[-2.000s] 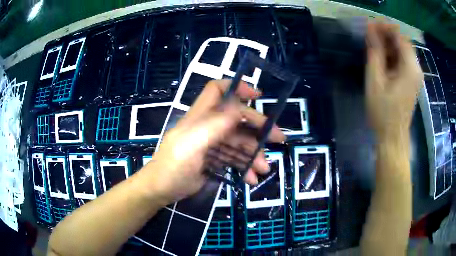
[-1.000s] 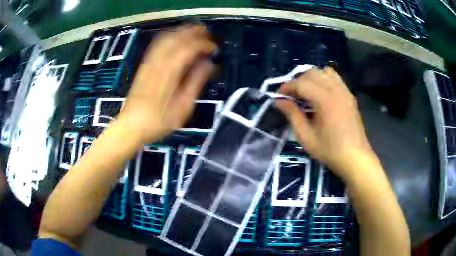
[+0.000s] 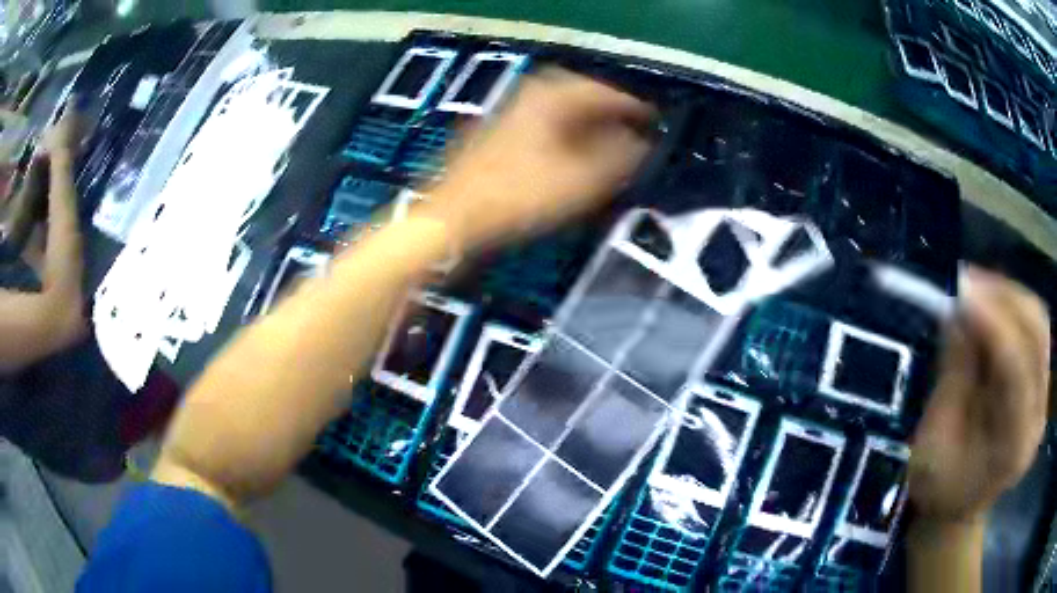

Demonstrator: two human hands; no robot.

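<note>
My left hand is blurred over the upper part of the black tray; its fingertips are unclear and I cannot tell whether it holds anything. My right hand is blurred at the right, its fingertips on a pale strip. The die-cut film sheet lies slanted over the housings between my hands, dark pieces in two columns. Its empty white liner bends and curls at the upper end. Phone front housings with white window borders and blue keypad grids lie in rows around and partly under the sheet.
A waste liner pile lies left of the tray. A pale rail runs behind the tray, with a green surface beyond. More housings lie at the upper right. Another person's arm shows at the left edge.
The view has shifted, so the bench appears tilted. My right hand has let go of the sheet's upper end and moved right with a pale strip. My left hand is still over the tray's upper part.
</note>
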